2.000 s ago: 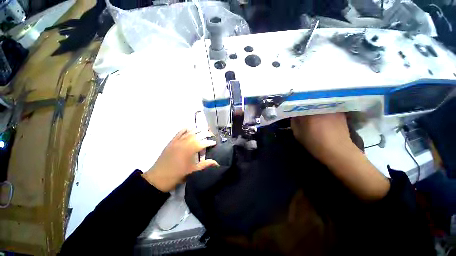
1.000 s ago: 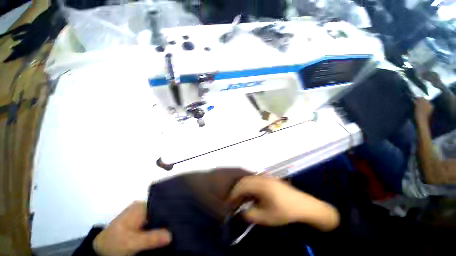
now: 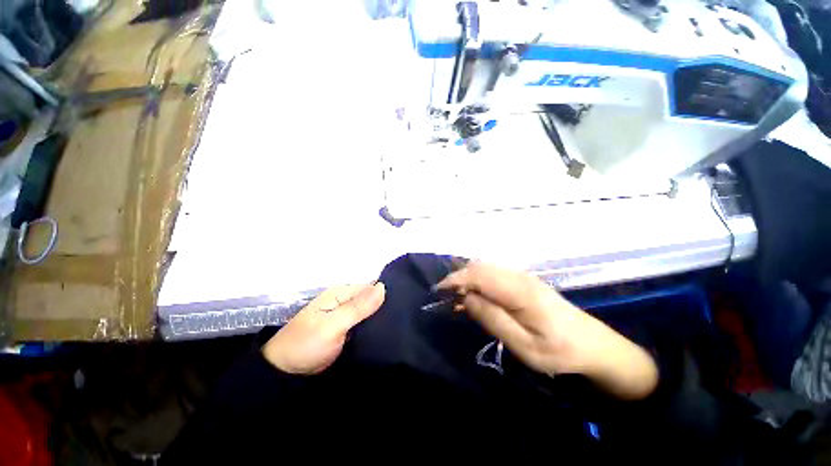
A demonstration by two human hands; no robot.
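My left hand (image 3: 321, 329) grips the left edge of a black fabric piece (image 3: 401, 326) at the front edge of the table. My right hand (image 3: 524, 319) is at the upper right of the cloth, closed around a small tool with thin metal tips (image 3: 439, 304), which looks like thread snips; its handle is mostly hidden in the fingers. The tips point left over the black cloth. A thin pale loop (image 3: 490, 357) shows on the black cloth below my right hand. The cloth blends with my black sleeves, so its lower edge cannot be told.
The white JACK sewing machine (image 3: 601, 86) stands beyond my hands, its needle area (image 3: 466, 127) at its left end. A dark tool (image 3: 560, 146) lies under its arm. The table's ruler-marked edge (image 3: 228, 319) runs in front. Taped brown cardboard (image 3: 91, 191) is at left.
The black cloth has left the needle area and is now held near the table's front edge. My right hand came from under the machine arm and now holds the small tool. The view has shifted.
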